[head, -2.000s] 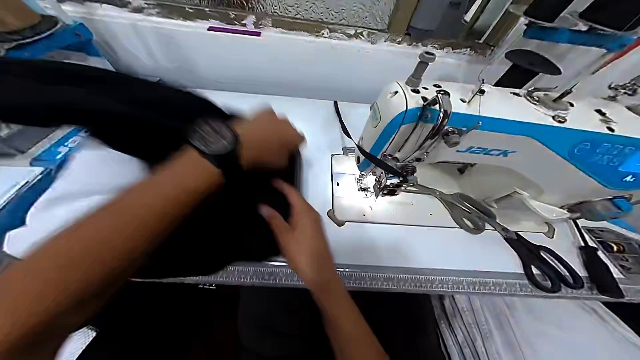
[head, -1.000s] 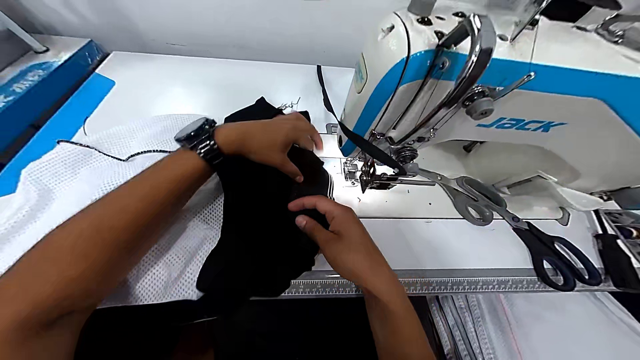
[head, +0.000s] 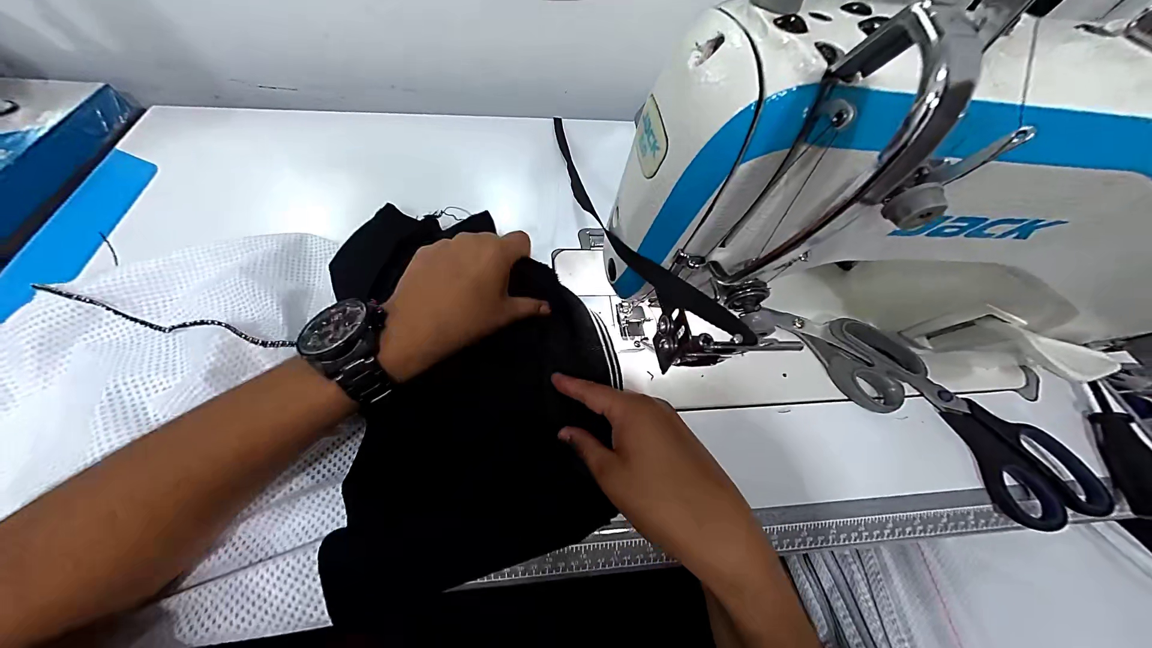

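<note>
Black fabric (head: 468, 468) with white stripes along its right edge lies just left of the presser foot of a Jack sewing machine (head: 846, 171). My left hand (head: 459, 292), a watch on its wrist, grips the upper part of the fabric, its fingertips partly hidden in a fold. My right hand (head: 657, 450) rests at the striped edge, thumb and forefinger apart on the cloth. White mesh fabric (head: 261, 270) spreads under my left forearm. A narrow black strip (head: 643, 265) hangs in front of the needle area, its lower end beside the presser foot.
Grey-handled scissors (head: 864, 360) and black-handled scissors (head: 1017, 459) lie right of the needle area. A metal ruler (head: 864, 526) runs along the table's front edge. A blue box (head: 63, 162) stands at the far left. White striped cloth (head: 981, 585) lies below the ruler.
The black fabric, blurred in motion two seconds ago, now lies flatter beside the presser foot, over uncovered white mesh. The view has moved closer to the machine. Since one second ago, my hands have barely moved.
</note>
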